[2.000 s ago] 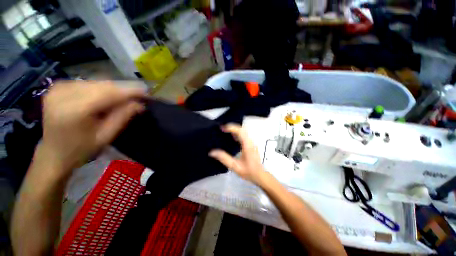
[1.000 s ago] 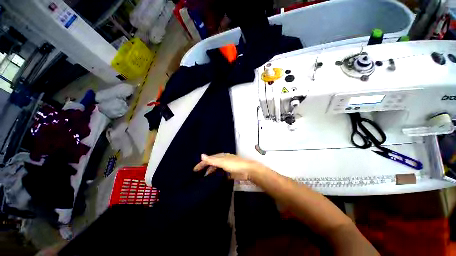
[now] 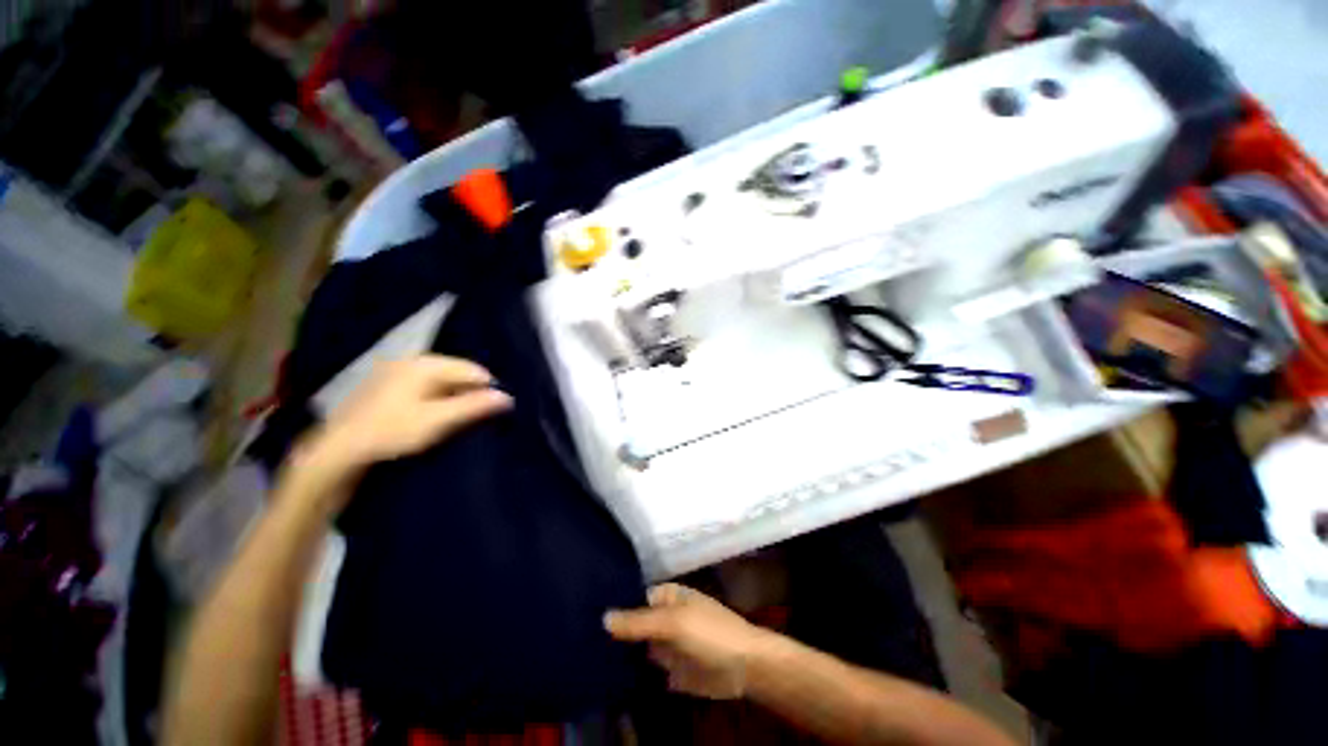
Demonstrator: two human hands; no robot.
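A long black garment (image 3: 466, 568) lies over the left end of the white sewing table and hangs over its front edge. My left hand (image 3: 415, 408) lies on top of the cloth, fingers pointing right; whether it grips is unclear. My right hand (image 3: 692, 638) pinches the cloth's right edge at the table's front edge. The white sewing machine (image 3: 932, 175) stands right of the cloth, which is apart from its needle area (image 3: 663, 338). An orange patch (image 3: 482, 198) shows at the back of the black cloth. The picture is blurred.
Black scissors (image 3: 877, 344) and a blue-purple tool (image 3: 969, 379) lie on the machine bed. A phone (image 3: 1158, 338) lies on the white tray at right. A pale blue tub (image 3: 714, 76) is behind, a red basket (image 3: 323, 717) below left, a white tape roll (image 3: 1301, 525) far right.
The view has turned right, bringing the phone and tape roll in. My left hand has come up onto the cloth. My right hand has moved from the cloth's top to its right edge.
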